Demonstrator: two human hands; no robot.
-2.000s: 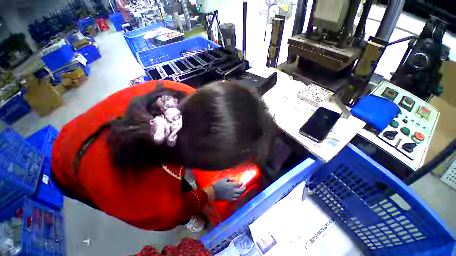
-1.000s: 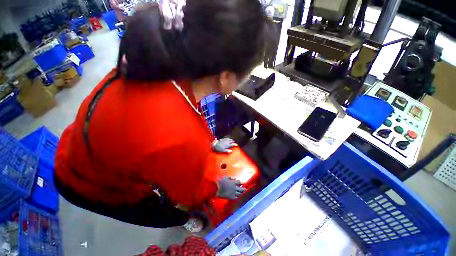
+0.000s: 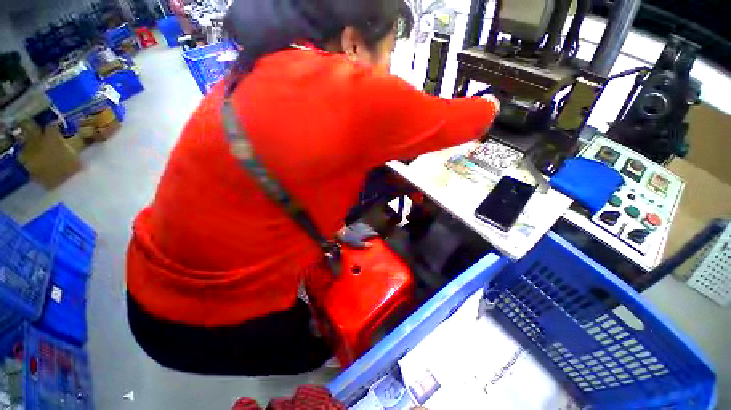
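Note:
Neither of my hands can be made out. Only a red patterned sleeve [image 3: 300, 398] shows, cut off by the bottom edge. Nearest in front is a large blue crate [image 3: 641, 358] with perforated sides. White printed paper [image 3: 489, 360] lies in it, with a small printed piece [image 3: 422, 386] at its lower left. Beyond the crate, a glossy black phone [image 3: 506, 202] lies on the paper-covered bench [image 3: 458, 189]. A speckled parts tray [image 3: 496, 155] sits behind the phone.
A person in red [image 3: 264, 184] bends over a red plastic stool [image 3: 369, 284], one arm stretched toward the press [image 3: 513, 68]. A blue cloth [image 3: 587, 183] lies on the control panel [image 3: 641, 192]. Blue crates [image 3: 60, 296] stand at the far left.
The person in red has straightened somewhat and reached one arm over the bench toward the press. One grey-gloved hand stays on the stool. The black part at the bench's left is now hidden.

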